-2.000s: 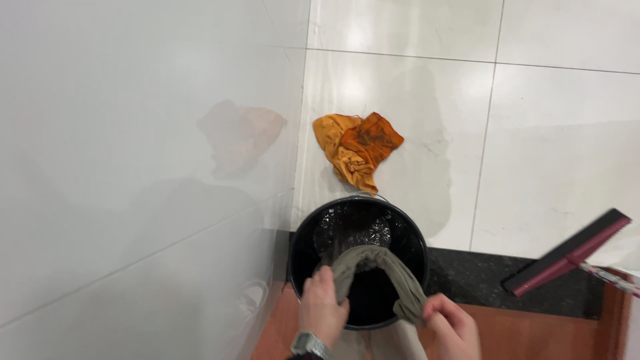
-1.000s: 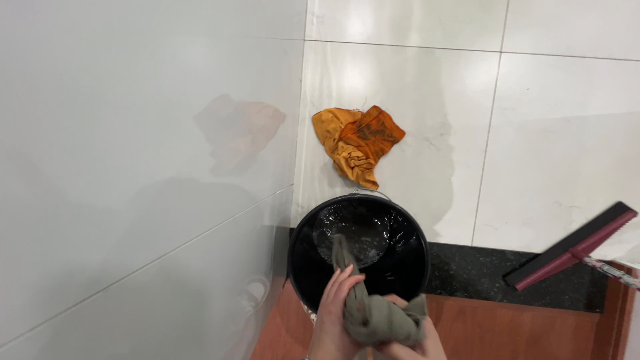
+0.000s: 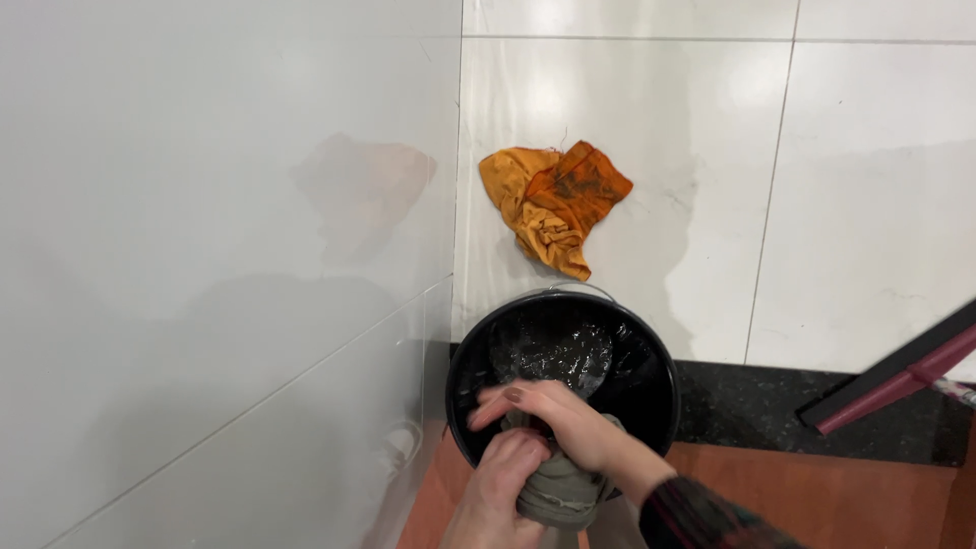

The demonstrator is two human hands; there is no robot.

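Over the near part of a black bucket (image 3: 669, 381), both my hands are on a wet grey-green cloth (image 3: 560, 496) that is bunched and twisted. My left hand (image 3: 503, 473) grips it from the left. My right hand (image 3: 564, 415) lies across its top, fingers extended to the left and partly apart; its palm side is hidden. Rippling dark water (image 3: 560, 354) shows inside the bucket. Beyond the rim, a crumpled orange and yellow cloth (image 3: 557, 202) with dark stains lies on the tiles.
A glossy pale wall (image 3: 229, 229) rises close on the left. White floor tiles (image 3: 862, 213) lie beyond a black speckled stone strip (image 3: 740, 404), with reddish-brown flooring (image 3: 801, 488) nearer. A maroon and black squeegee (image 3: 900, 374) is at the right.
The grey-green cloth hung in a loop between my hands at first, then was gathered into a bunch. My right hand has since come across its top. The orange cloth has stayed put.
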